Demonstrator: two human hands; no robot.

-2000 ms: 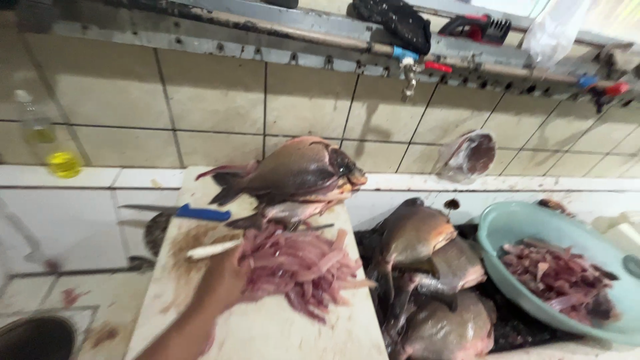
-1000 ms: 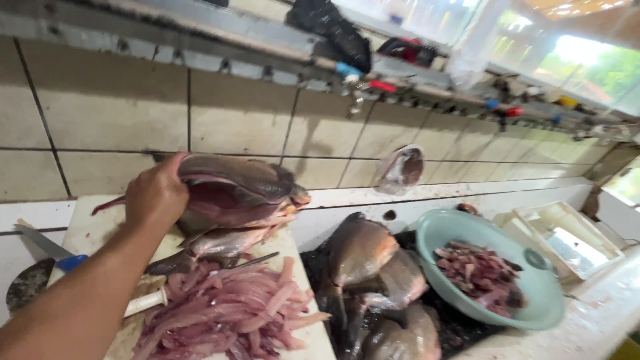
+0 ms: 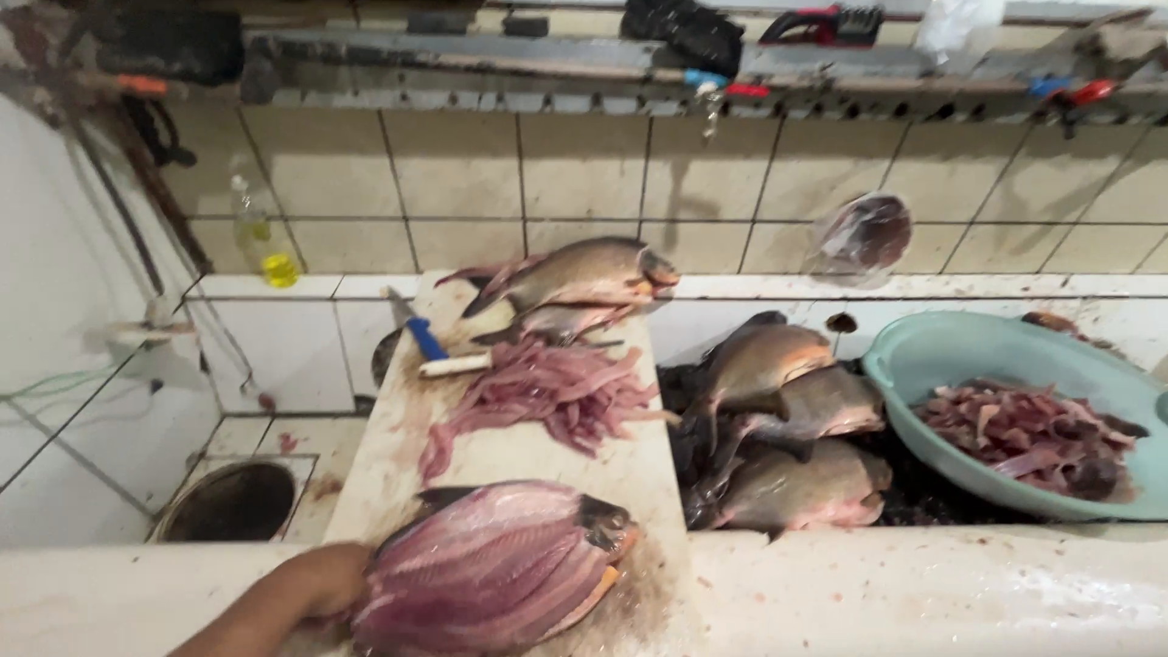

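My left hand holds the tail end of a fish, its cut pink flesh facing up, on the near end of a white cutting board; the fingers are partly hidden. My right hand is out of view. Beyond that fish lies a pile of pink fish strips. A white-handled knife has its blade partly under the strips. Beside it, at the board's left edge, is a blue-handled knife. Stacked whole-looking fish lie at the board's far end.
Several fish lie on dark material in the basin right of the board. Farther right stands a pale green tub with fish pieces. A bottle of yellow liquid stands at the tiled wall. A metal rail runs above; a round drain opening is at left.
My left hand was on a fish at the board's far end one second ago. Now it is at the near end, holding a cut fish there. The view has swung left.
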